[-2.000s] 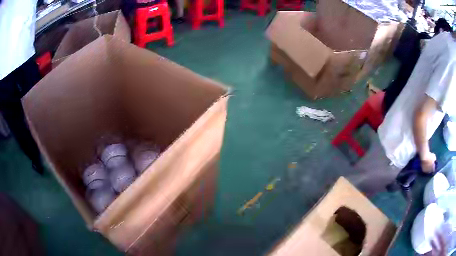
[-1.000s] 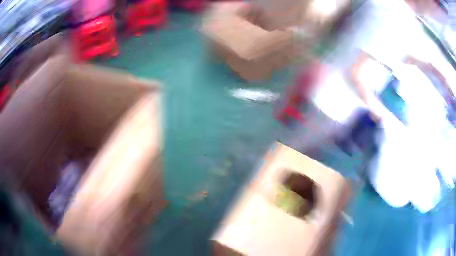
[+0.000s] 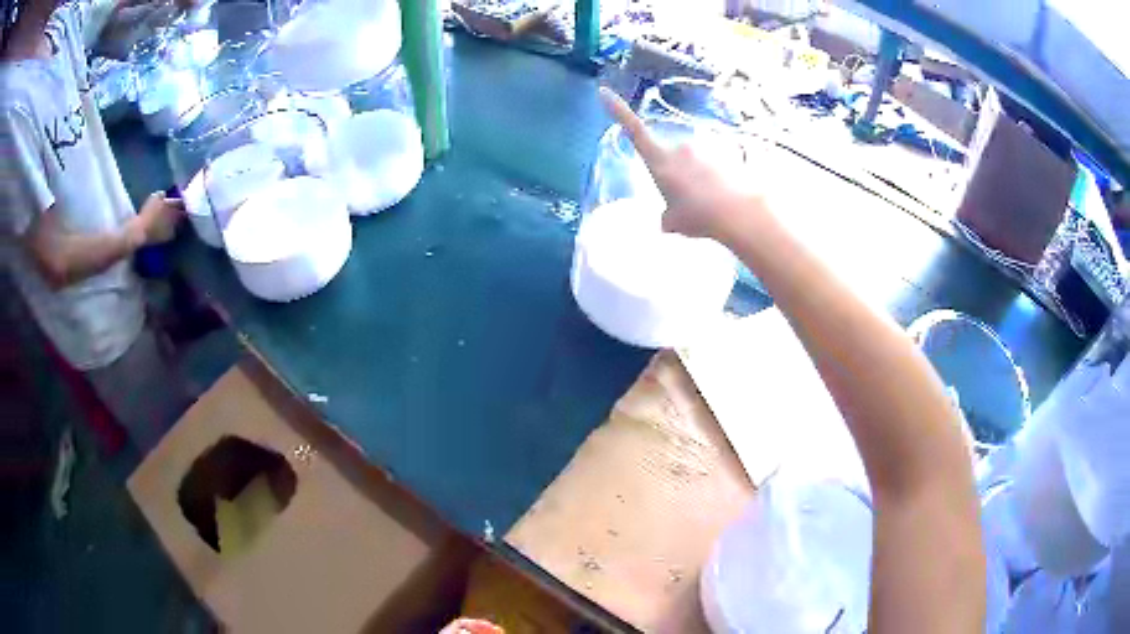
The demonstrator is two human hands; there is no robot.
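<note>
A clear container with a white lower part [image 3: 651, 279] stands upright on the dark green bench, near the centre. My right hand [image 3: 694, 186] is over its upper right side, with one finger stretched forward and the thumb lower down. Glare hides whether the hand grips the wall. My left hand is not clearly in view; a small reddish thing [image 3: 473, 627] is cut off at the bottom edge and I cannot tell what it is. A pale sheet [image 3: 756, 396] lies partly on brown cardboard [image 3: 632, 495], partly behind my forearm.
More containers [image 3: 288, 238] are grouped at the left by a green post [image 3: 425, 74]; others [image 3: 787, 564] stand at the lower right. A person [image 3: 74, 235] stands at the left. A cardboard box [image 3: 297, 520] with a dark hole is below the bench edge. Clutter lies behind.
The view has swung right from the floor, stools and large open box to the bench. My right hand and forearm now show clearly, over the central container.
</note>
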